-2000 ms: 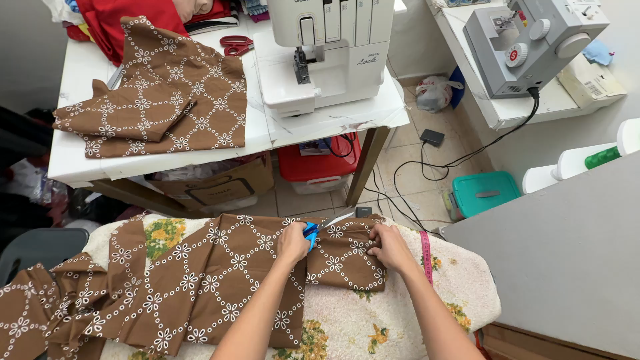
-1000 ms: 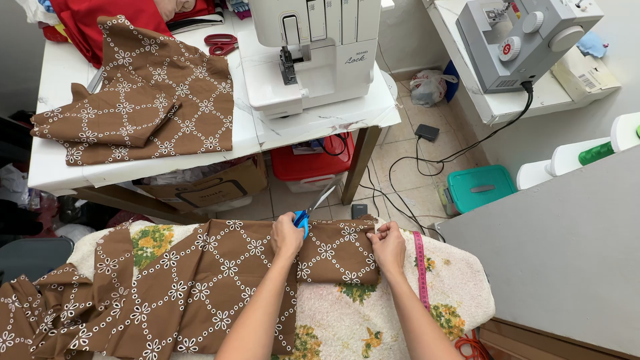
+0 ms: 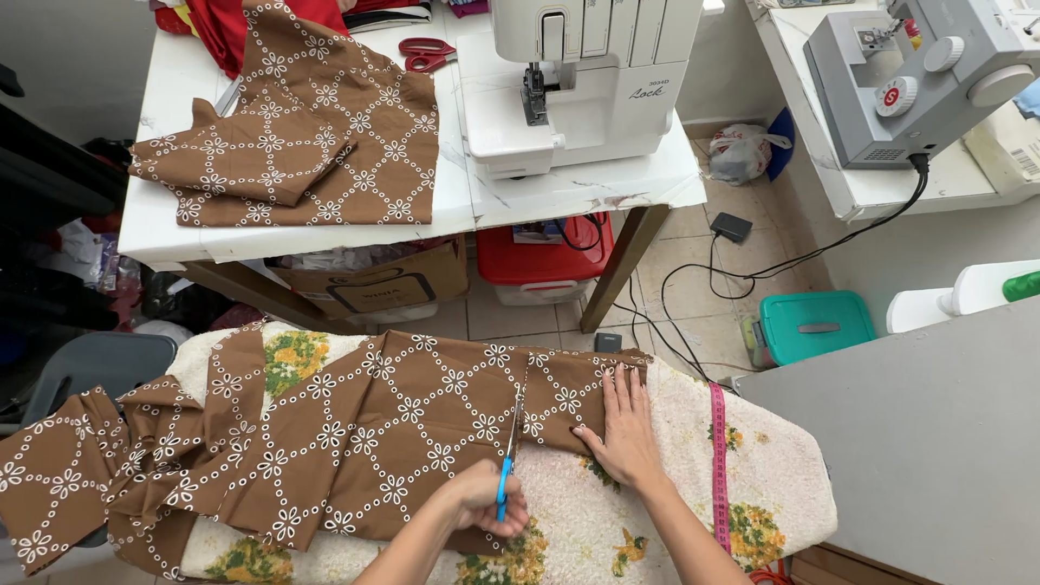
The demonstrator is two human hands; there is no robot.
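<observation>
Brown fabric with a white floral lattice print point(image 3: 422, 406) lies over a padded ironing board point(image 3: 569, 520) with a flowered cover. My left hand point(image 3: 479, 496) grips blue-handled scissors point(image 3: 504, 479), whose blades point away from me along the left edge of a smaller brown piece point(image 3: 561, 398). My right hand point(image 3: 627, 426) presses flat on that piece near its right end, fingers slightly spread, holding nothing. A pink tape measure point(image 3: 719, 463) crosses the board to the right of this hand.
A white table point(image 3: 325, 240) beyond the board bears more brown fabric point(image 3: 325, 138), red-handled scissors point(image 3: 426, 54) and a white overlock machine point(image 3: 577, 97). A grey sewing machine point(image 3: 902, 89) stands at the right. Black cables point(image 3: 691, 268) and a teal-lidded box point(image 3: 816, 327) are on the floor.
The blue-handled scissors and my left hand have moved from the fabric's far edge toward me. My right hand, earlier with its fingers curled at the fabric's corner, now lies flat on it.
</observation>
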